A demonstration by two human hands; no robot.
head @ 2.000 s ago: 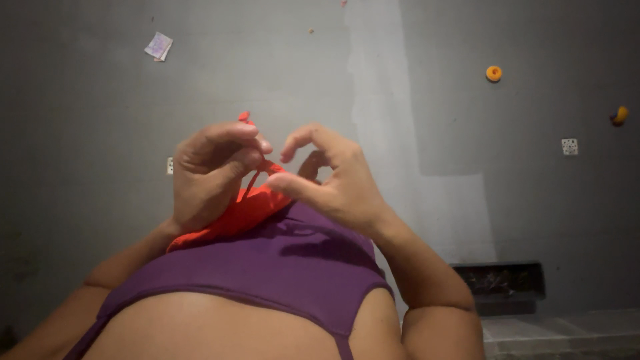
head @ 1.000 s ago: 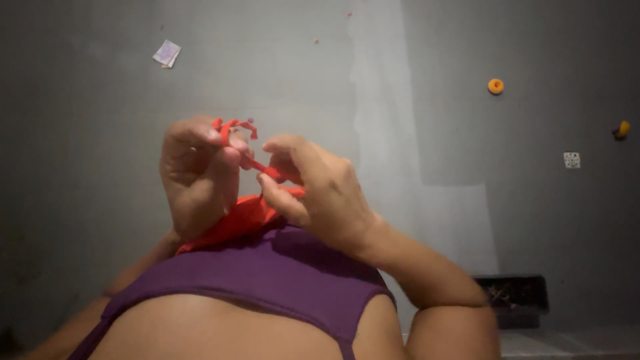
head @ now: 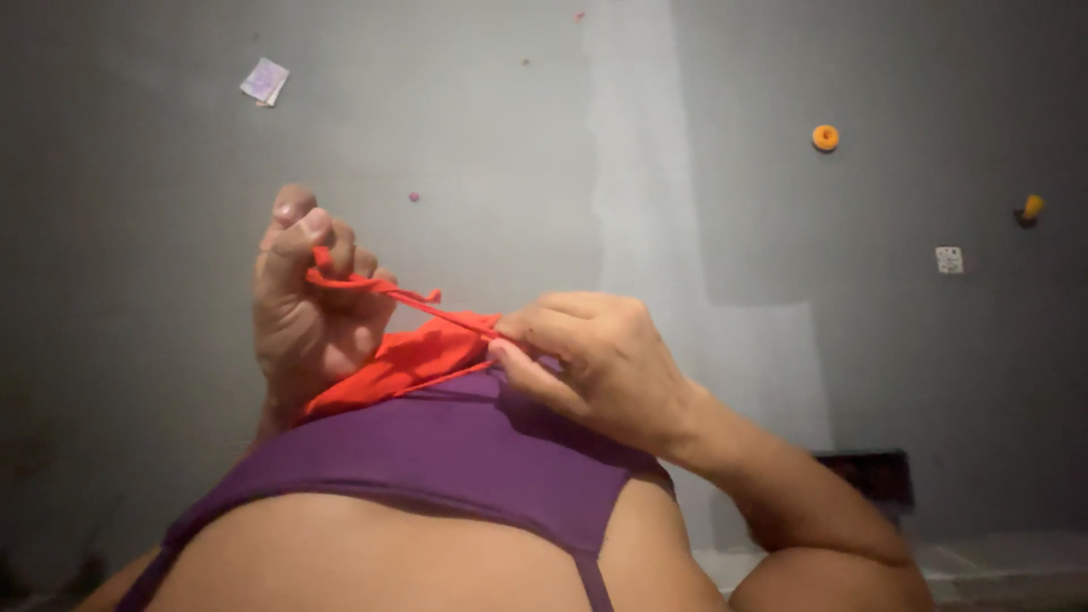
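Note:
A red-orange piece of fabric (head: 408, 361) lies across the lap, over a purple top (head: 425, 446). From it runs a twisted red-orange strip (head: 408, 293), stretched between both hands. My left hand (head: 319, 297) is raised at the left, with the looped end of the strip pinched between thumb and fingers. My right hand (head: 586, 365) is lower and to the right, its thumb and fingertips closed on the strip near the fabric's corner. A thinner strand hangs from there along the fabric. Part of the fabric is hidden behind my left hand and the purple top.
On the grey floor lie a folded purple-white paper (head: 265, 82), an orange ring-shaped object (head: 825, 138), a small yellow object (head: 1033, 206) and a white patterned square (head: 949, 260). A dark rectangular tray or opening (head: 867, 478) is at lower right, partly behind my right arm.
My left hand has moved away from my right hand, and the strip between them is now longer and drawn out. A second ago the hands were close together, with the strip curled at the left fingertips.

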